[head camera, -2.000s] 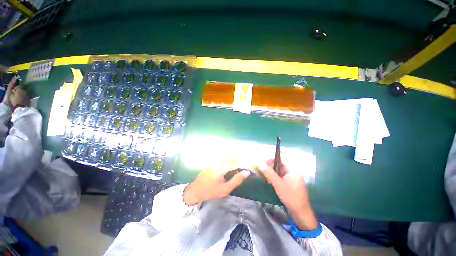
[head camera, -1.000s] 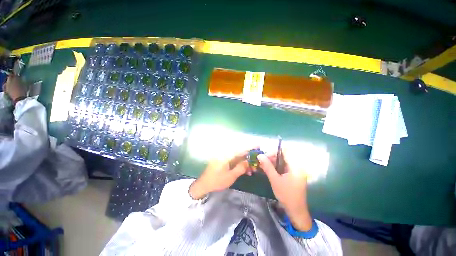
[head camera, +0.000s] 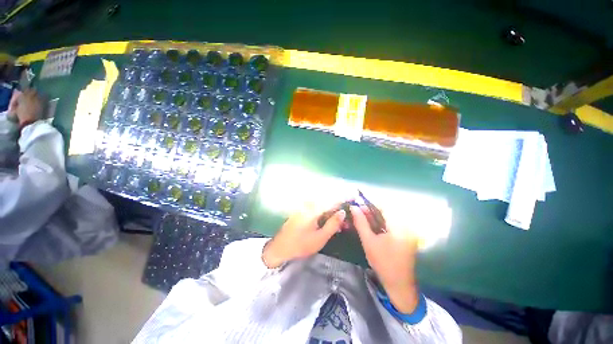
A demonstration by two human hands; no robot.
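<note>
My left hand (head camera: 304, 236) and my right hand (head camera: 388, 250) meet over the near edge of the glare-white liner sheet (head camera: 285, 190). My left hand pinches a small dark round module (head camera: 347, 207) between thumb and fingers, mostly hidden by fingertips. My right thumb and fingers touch it from the other side. My right hand also holds dark tweezers (head camera: 370, 211), tilted with the tip up and to the left. The clear blister tray (head camera: 181, 127) with rows of round modules lies to the left.
An amber film stack (head camera: 410, 123) with a pale band lies beyond the liner, white sheets (head camera: 491, 161) at its right end. Pale strips (head camera: 86, 121) lie left of the tray. A dark tray (head camera: 181, 252) is low beside the bench. Another person's hand (head camera: 28, 106) is at far left.
The module was hidden, then showed its green-yellow face, and is now dark and mostly covered. The tweezers have gone from upright to tilted left. The view has shifted slightly.
</note>
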